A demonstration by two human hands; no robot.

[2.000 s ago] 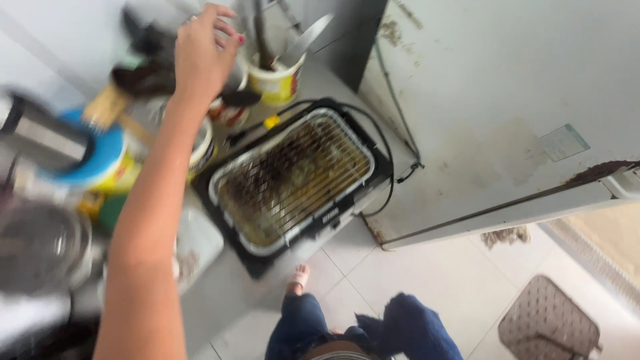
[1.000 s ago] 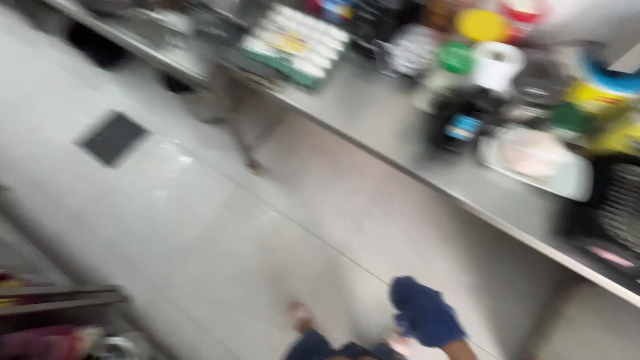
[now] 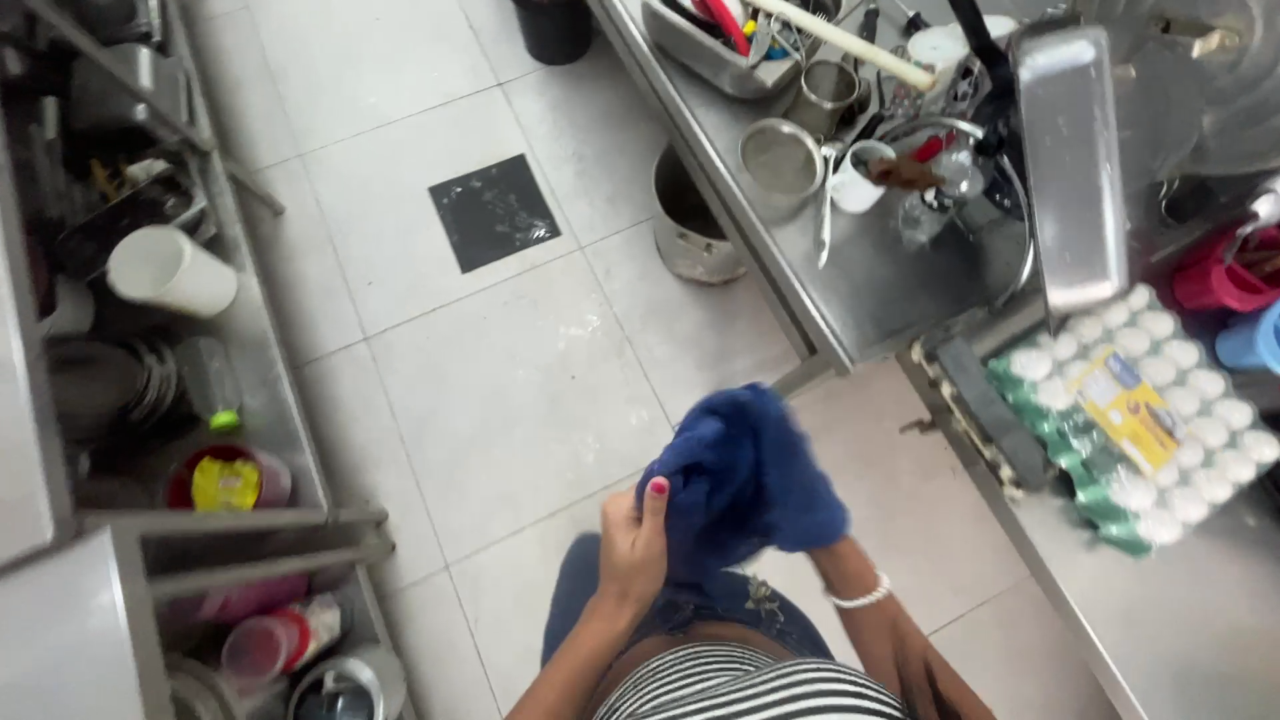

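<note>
A dark blue cloth (image 3: pixel 745 480) is bunched up in front of my body, above the tiled floor. My left hand (image 3: pixel 637 540) grips its left edge, with the thumb on top of the fabric. The cloth covers my right hand (image 3: pixel 800 500) down to near the wrist, where a white beaded bracelet (image 3: pixel 862 592) shows, so its fingers are hidden. Whether that hand is closed on the fabric cannot be seen.
Eggs in a green tray (image 3: pixel 1140 430) lie on the steel counter at right. Utensils, a strainer (image 3: pixel 782 160) and a metal pan (image 3: pixel 1072 170) crowd the sink side. Below stands a steel pot (image 3: pixel 698 225). Shelves at left hold a white container (image 3: pixel 172 272) and dishes.
My left hand, raised over the grill two seconds ago, is now low at the cloth. The view has swung from the grill and fridge to the sink counter and left shelves.
</note>
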